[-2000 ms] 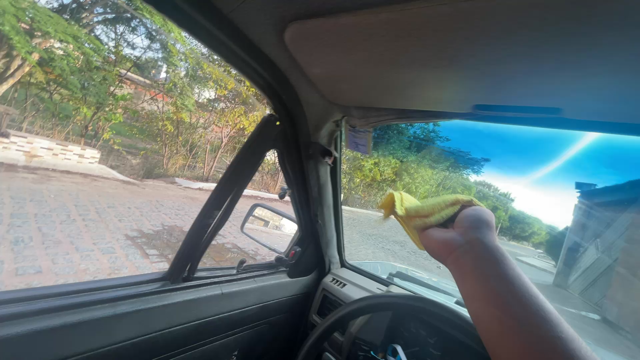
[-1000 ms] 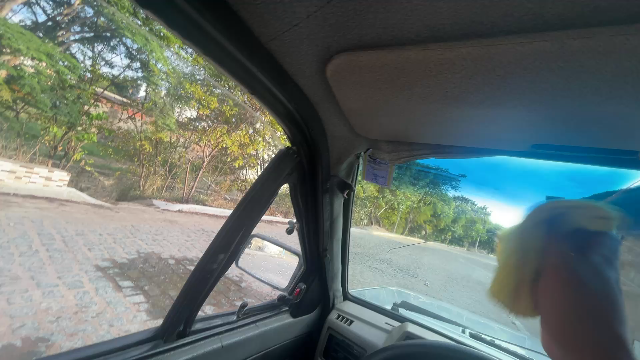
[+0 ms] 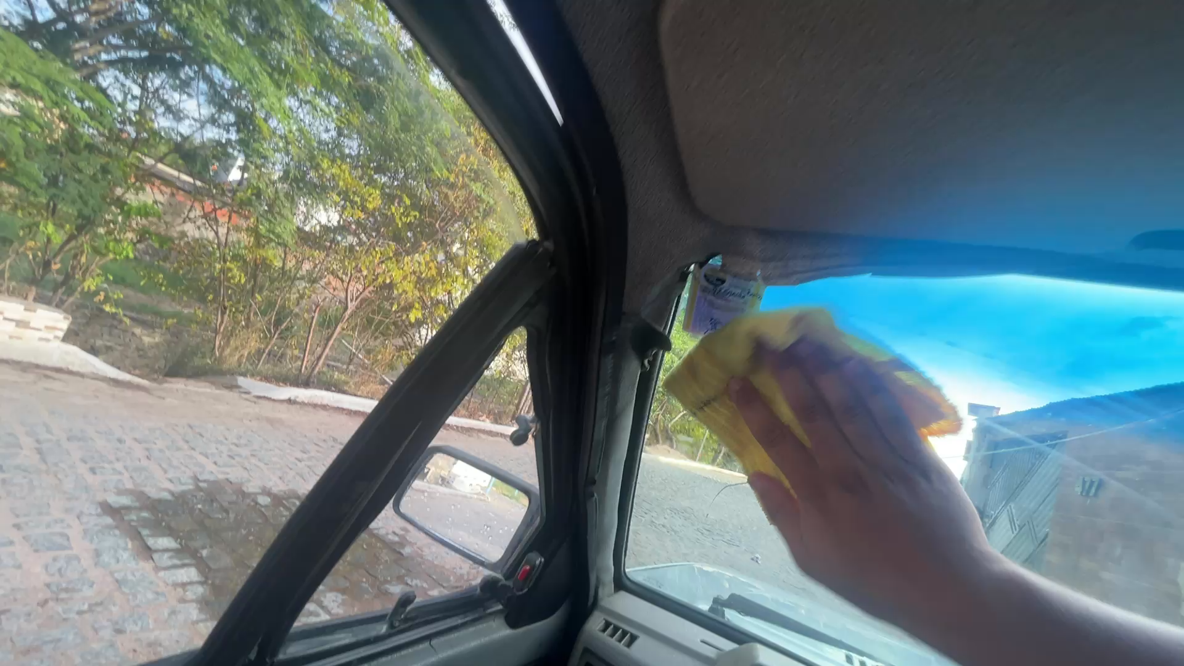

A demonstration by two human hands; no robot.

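My right hand (image 3: 842, 462) reaches in from the lower right with its fingers spread over a yellow cloth (image 3: 786, 370), which it holds flat at the upper left part of the windshield (image 3: 703, 518). Just above the cloth, a sticker (image 3: 720, 298) bearing writing sits in the glass's upper left corner, partly covered by the cloth. My left hand is out of view.
The sun visor (image 3: 916, 120) is folded up overhead. To the left are the door's window divider bar (image 3: 398, 444), the small quarter window and the side mirror (image 3: 467, 504). Below lies the dashboard with an air vent (image 3: 617, 633). A wiper (image 3: 786, 624) rests outside.
My right hand has moved left across the windshield with the yellow cloth, from the right side toward the corner by the sticker. The steering wheel has gone out of view.
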